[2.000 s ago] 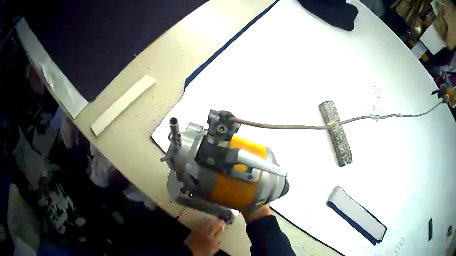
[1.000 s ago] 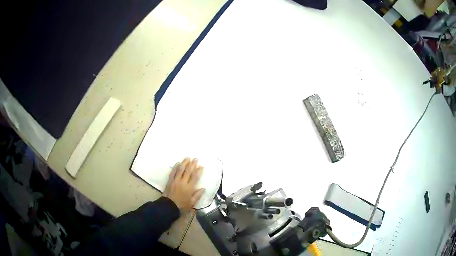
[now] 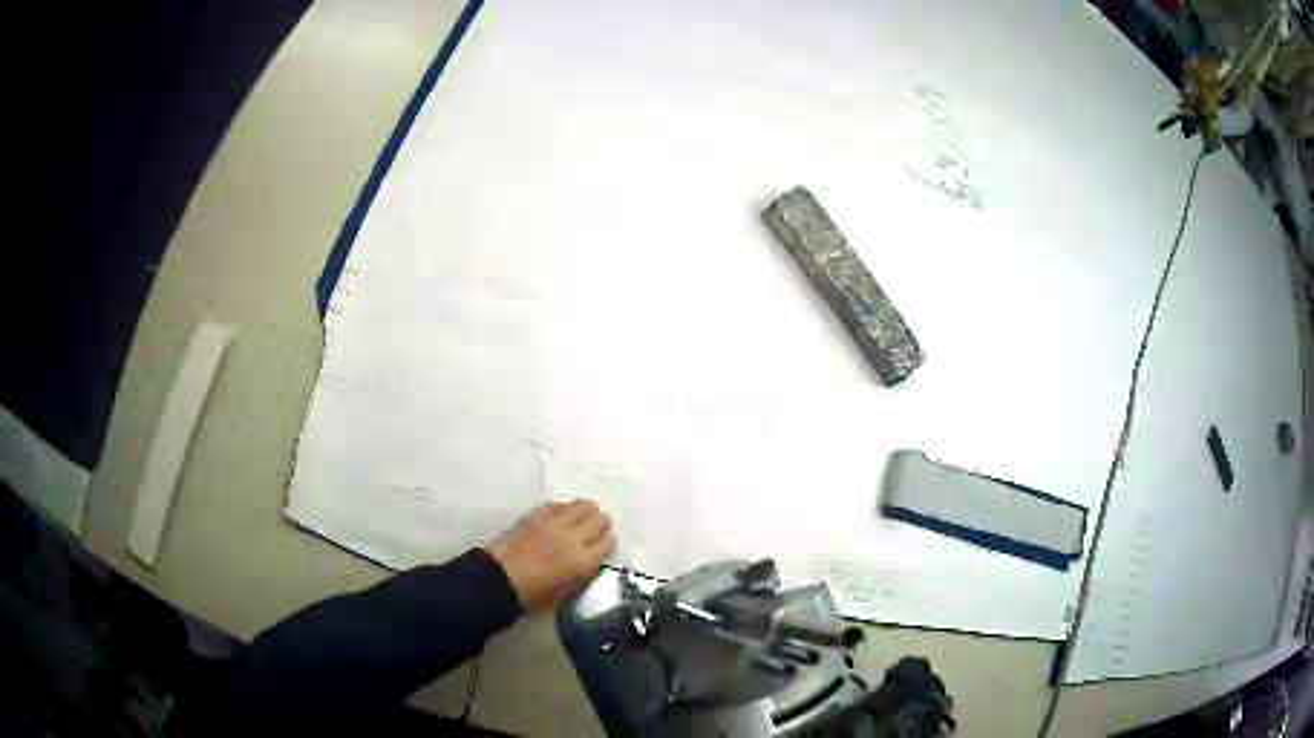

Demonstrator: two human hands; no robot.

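The cutting machine stands at the near edge of the lay, low in the picture and cut off by the bottom rim. My left hand rests on the near edge of the white paper marker, just left of the machine, with fingers close together and bent; its underside is hidden. My right hand is not in view. The fabric lay shows as a dark blue edge at the paper's left side. A cut strip bundle with grey top and blue edge lies on the paper, right of the machine.
A mottled weight bar lies on the paper. The cord runs down the right side from a yellow fitting. A black bar and small lump lie far right. A cream strip lies on the table, near dark fabric.
The machine has swung around to the right side of my left hand and its cord lies further right. My left hand has moved from on top of the paper to its near edge. The view has shifted.
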